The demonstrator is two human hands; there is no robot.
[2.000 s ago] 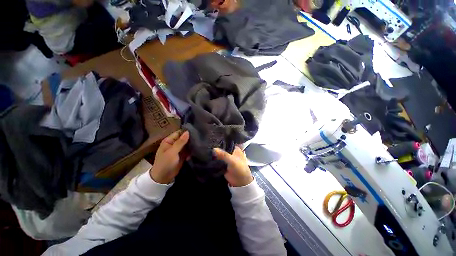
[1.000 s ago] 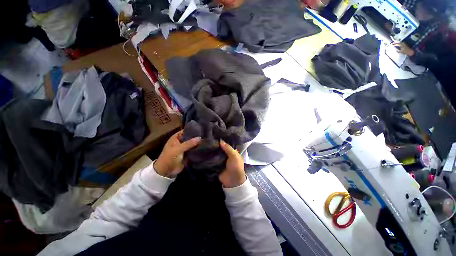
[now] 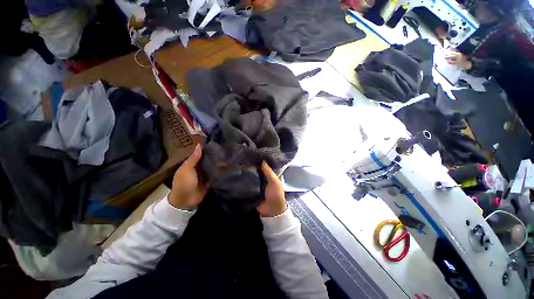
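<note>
A dark charcoal garment (image 3: 257,111) lies bunched in front of me, left of the sewing machine head (image 3: 421,198). Its near end hangs over the table edge towards my lap. My left hand (image 3: 190,180) is at the left side of this near end, thumb up, fingers partly hidden behind the cloth. My right hand (image 3: 272,190) holds the right side of the same end, thumb on top. The cloth between the hands is spread and rounded. The presser foot and needle are hard to make out in the lamp glare.
Scissors (image 3: 392,240) with one yellow and one red loop lie beside the machine head. Grey and dark cloth (image 3: 88,125) is heaped on cardboard at left. Offcuts (image 3: 202,17) and dark pieces (image 3: 304,29) lie behind. Another person's hand (image 3: 459,59) is at a second machine, upper right.
My left thumb has come off the top of the cloth and moved to its left side. The hands are a little farther apart. The other person has come into view since the earliest frame.
</note>
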